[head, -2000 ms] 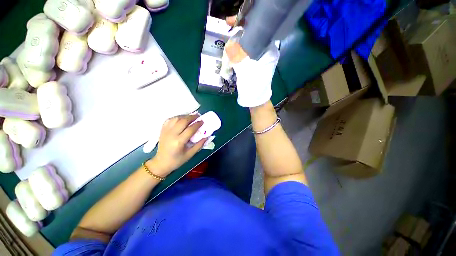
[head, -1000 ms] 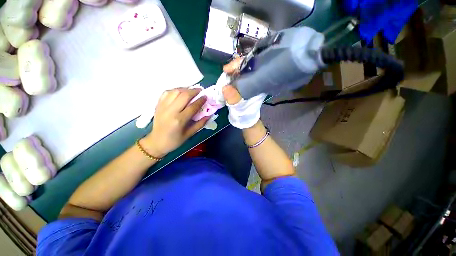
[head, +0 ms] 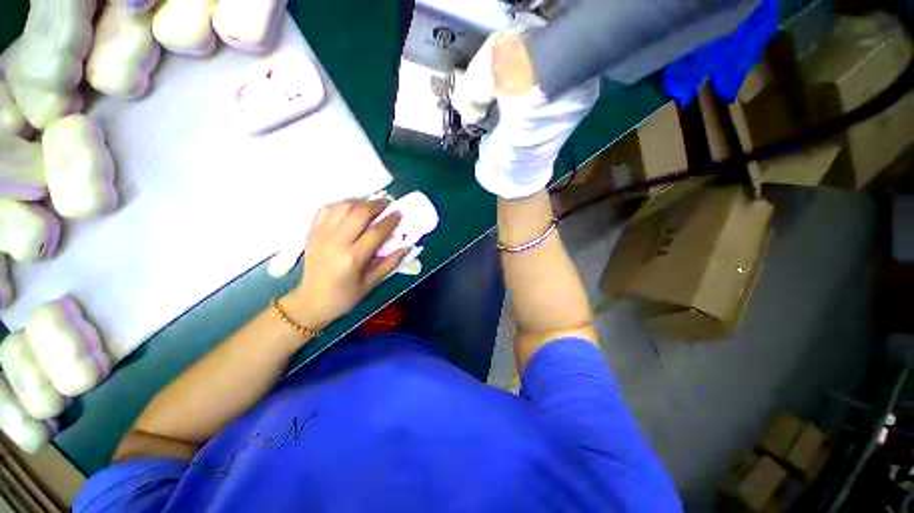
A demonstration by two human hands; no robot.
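Observation:
My bare left hand (head: 344,252) holds a small pink-and-white plastic housing (head: 418,216) on a ragged white cloth (head: 410,265) at the bench edge. My right hand (head: 531,120), in a white glove with some fingertips bare, grips the thick grey electric screwdriver (head: 626,42). It is over the front of the silver screw feeder (head: 421,97); the screwdriver's tip is hidden behind the hand and glove. Another open-faced housing (head: 282,92) lies on the white sheet (head: 200,235).
Several cream-and-lilac housings (head: 79,165) lie at the sheet's left and far side. A black cord (head: 641,186) runs right from the screwdriver. Blue cloth (head: 724,62) lies beyond the feeder. Cardboard boxes (head: 692,263) stand on the floor at right; brown sheets (head: 35,491) at lower left.
A second ago my right hand held the screwdriver down at the housing in my left hand. It has moved away and up to the feeder. My left hand stays on the housing.

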